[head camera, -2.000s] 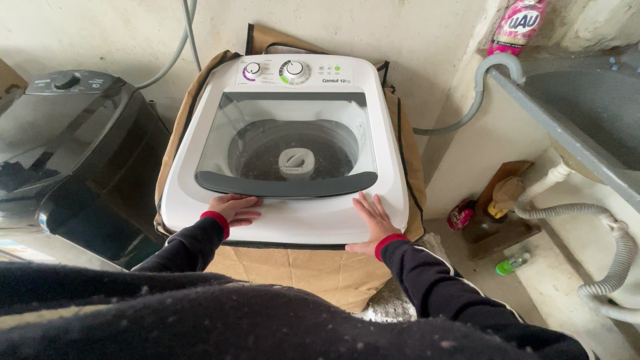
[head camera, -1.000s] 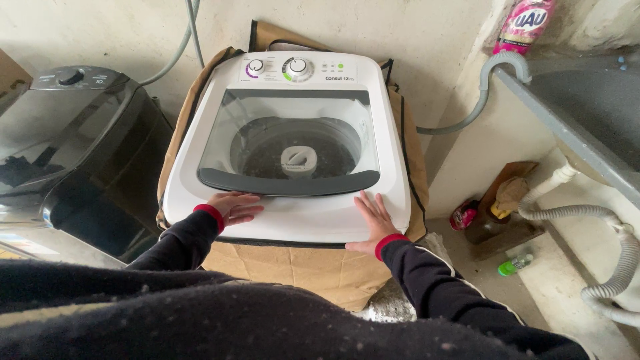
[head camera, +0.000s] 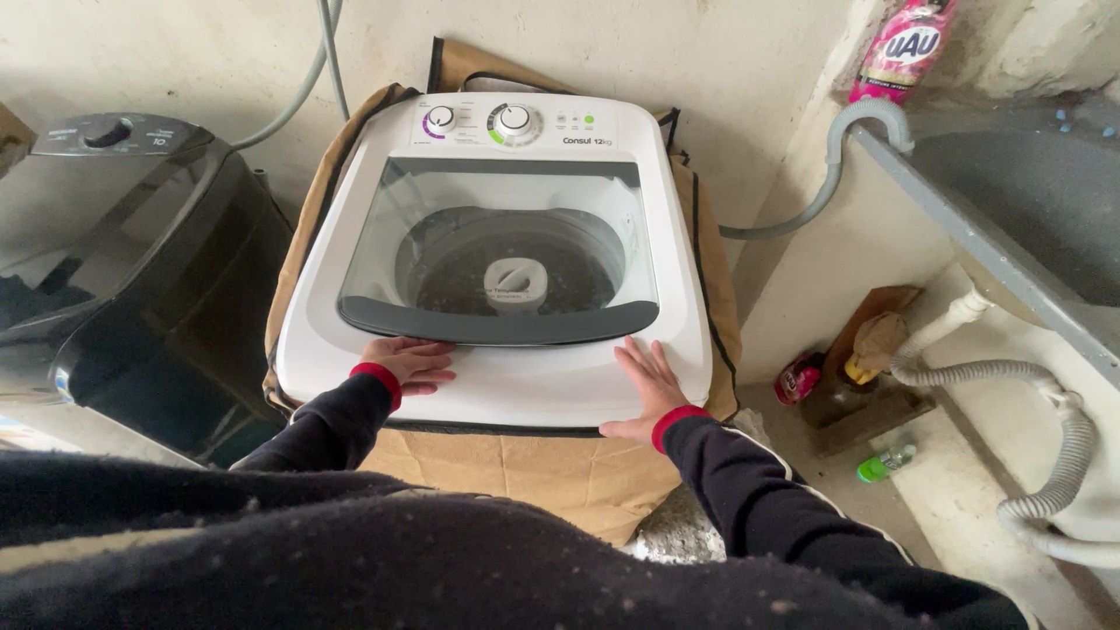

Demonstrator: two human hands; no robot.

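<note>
A white Consul top-load washing machine (head camera: 542,385) stands in front of me with its glass lid (head camera: 516,188) down. Through the glass the drum and a white agitator cap (head camera: 516,282) show. My left hand (head camera: 409,363) is at the front edge of the dark lid handle (head camera: 499,325), palm side turned inward, holding nothing. My right hand (head camera: 649,385) rests on the white front rim, fingers spread, fingertips close to the handle's right end. Two knobs (head camera: 514,118) sit on the control panel. A tan fabric cover (head camera: 525,472) surrounds the machine's body.
A black washing machine (head camera: 114,254) stands at the left. A grey sink (head camera: 989,236) is at the right, with a drain hose (head camera: 822,192) hooked over its edge and a pink bottle (head camera: 906,48) behind. Below it are a corrugated pipe (head camera: 1081,446), a pink container (head camera: 798,378) and a green-capped bottle (head camera: 885,464).
</note>
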